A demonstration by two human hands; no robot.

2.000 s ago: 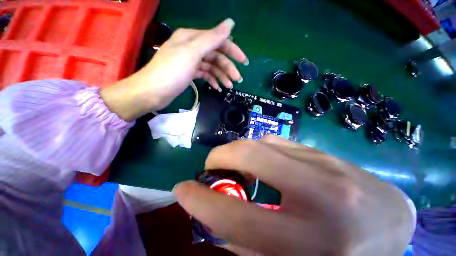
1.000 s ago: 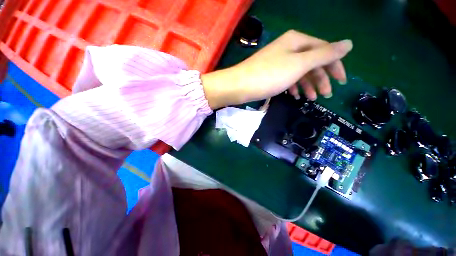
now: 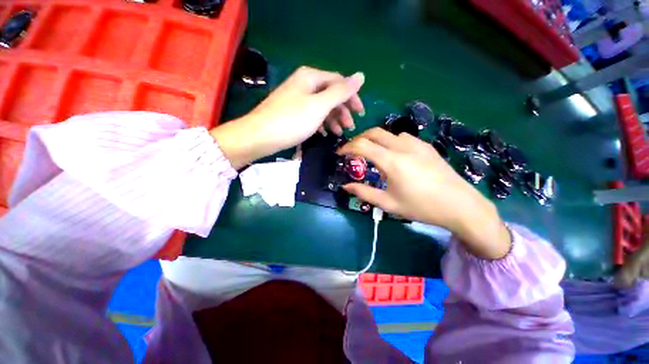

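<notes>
A round display unit point(image 3: 354, 168) glows red at the nest on the left half of the black test fixture point(image 3: 317, 186). My right hand point(image 3: 413, 174) has its thumb and fingers on either side of the unit and covers much of the blue circuit board. A white cable point(image 3: 376, 234) runs from the fixture's lower edge. My left hand point(image 3: 302, 106) is over the fixture's upper left corner, thumb apart and fingers bent, with nothing seen in it.
A red foam tray point(image 3: 107, 64) stands at left, with a few black discs in pockets. One disc point(image 3: 252, 67) lies beside it. A white cloth point(image 3: 272, 182) lies left of the fixture. Several black units point(image 3: 477, 165) lie to the right. Another person's hand point(image 3: 633, 266) shows at the right edge.
My right hand, out of clear view a second ago, is now at the fixture with the red-glowing unit, which it held near the camera earlier. My left hand stays above the fixture. The view has shifted.
</notes>
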